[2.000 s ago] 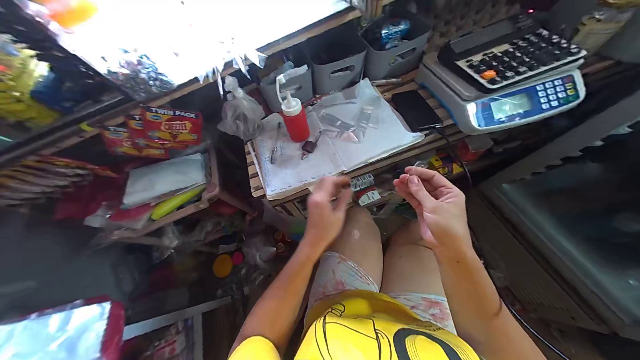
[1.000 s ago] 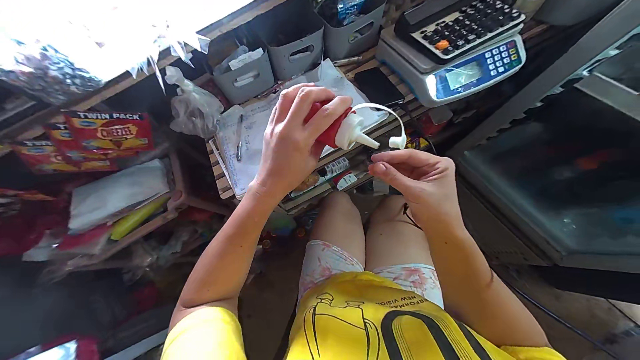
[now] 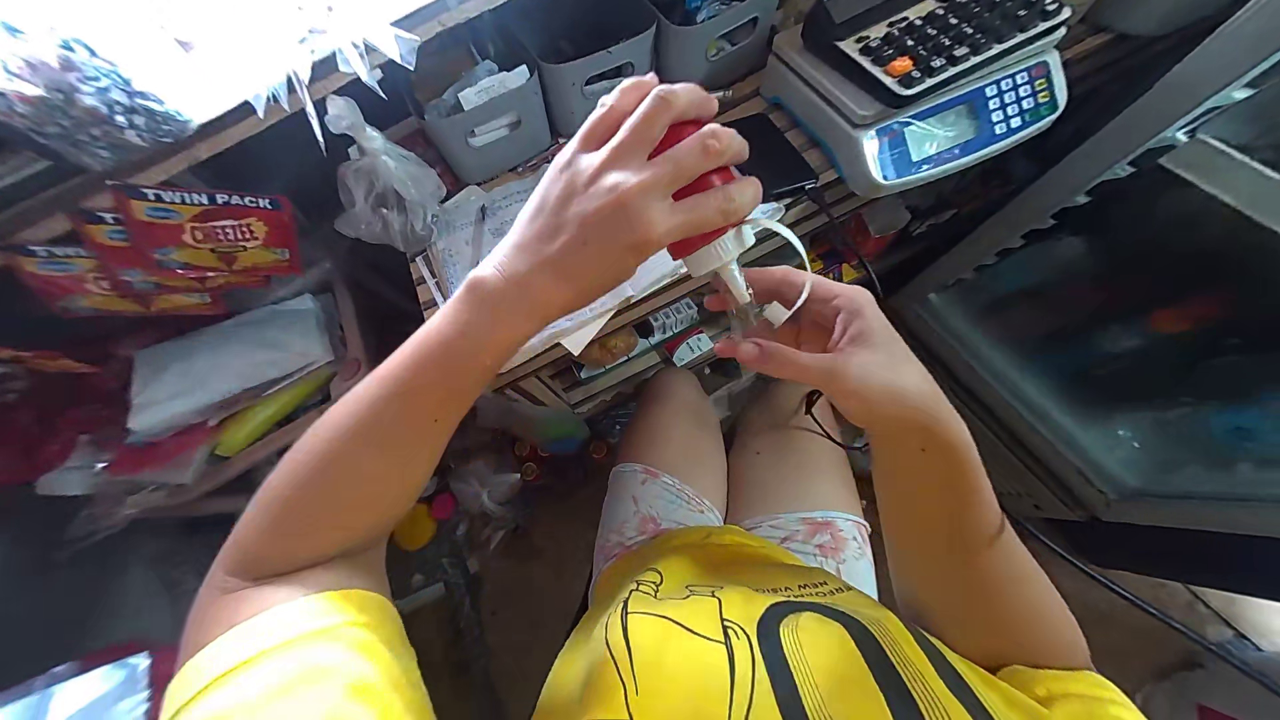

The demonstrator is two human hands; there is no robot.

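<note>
My left hand (image 3: 640,190) grips a red plastic squeeze bottle (image 3: 703,185) tilted with its white nozzle pointing down. The white strap of its cap loops out to the right, with the small cap (image 3: 775,314) hanging beside the nozzle. Below the nozzle, my right hand (image 3: 810,335) holds a small clear piece (image 3: 743,318), seemingly plastic, between thumb and fingers, and the nozzle tip meets it. Its exact shape is hard to tell. Behind the bottle, papers (image 3: 580,305) lie on a slatted wooden table, partly hidden by my left arm.
A digital scale (image 3: 960,125) with a calculator (image 3: 950,45) on it stands at the back right, a dark phone (image 3: 770,155) beside it. Grey baskets (image 3: 490,130) line the back. A clear plastic bag (image 3: 385,185) hangs left, near snack packs (image 3: 210,235). A glass-fronted appliance (image 3: 1130,340) is at right.
The red bottle stood on the papers two seconds ago; my left hand took hold of it. Since one second ago it has tipped further down, its nozzle now at my right fingers.
</note>
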